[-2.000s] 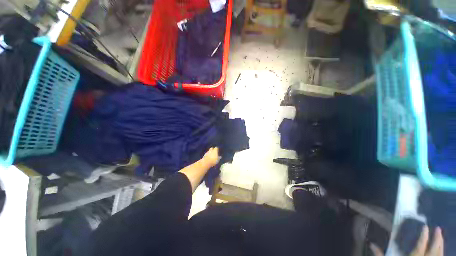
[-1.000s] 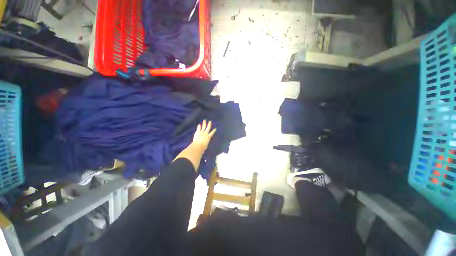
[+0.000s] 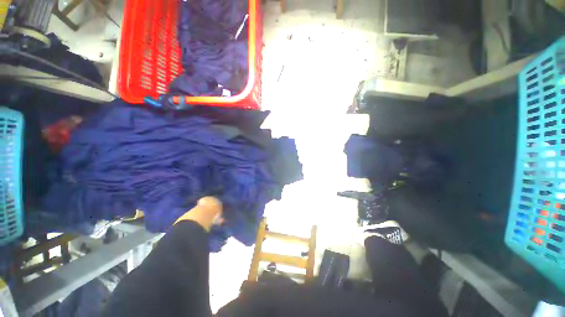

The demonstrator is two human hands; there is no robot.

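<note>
A large crumpled pile of navy cut pieces (image 3: 155,155) lies at my left, below the red basket. My left hand (image 3: 207,212) reaches in from the bottom, at the pile's near edge. Its fingers are hidden or blurred against the cloth, so I cannot tell whether they grip a piece. My right hand is out of the picture.
A red basket (image 3: 255,56) holds dark navy cloth. Turquoise baskets stand at far left (image 3: 11,176) and far right (image 3: 539,155). A wooden stool (image 3: 282,257) is on the floor below. Dark cloth (image 3: 427,148) hangs at right, above a shoe (image 3: 387,233).
My left hand has moved down and left over the pile, and its spread fingers no longer show. The view has swung left and my right hand has left the picture.
</note>
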